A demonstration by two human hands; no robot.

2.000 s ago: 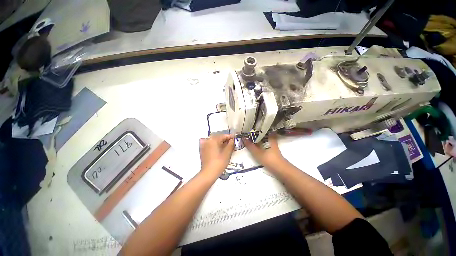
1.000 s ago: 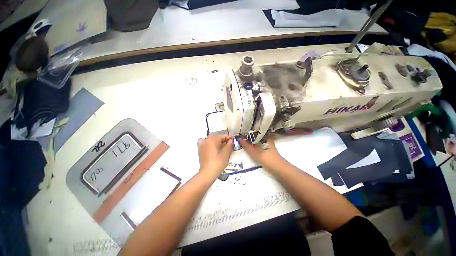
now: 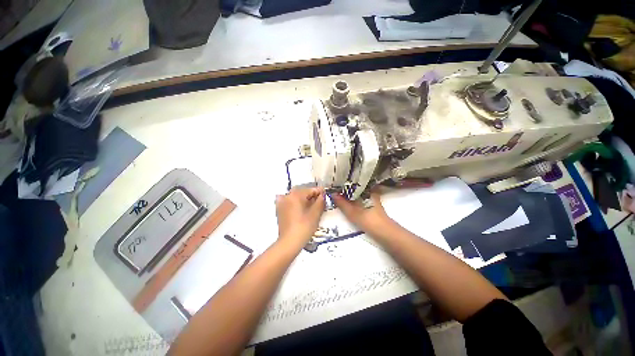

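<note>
The cream sewing machine [image 3: 432, 125] with red HIKARI lettering stands right of centre, its head end over my hands. My left hand [image 3: 301, 214] is just left of the needle area, thumb and fingertips pinched together. My right hand [image 3: 358, 211] is just right of it, fingertips close to the left ones under the head. What the fingertips hold is too small and partly hidden to tell. A dark-edged slot outline [image 3: 291, 170] shows on the table around the needle area.
A clear-grey template [image 3: 115, 240] with a brown strip lies at left. Dark and white cut pieces [image 3: 532, 215] lie at right under the arm. A grey piece [image 3: 115, 163] and a dark stack [image 3: 66, 142] lie far left. A red-orange tool [image 3: 412, 183] lies beneath the arm.
Both hands stay at the needle area with almost no movement. The view has shifted very slightly.
</note>
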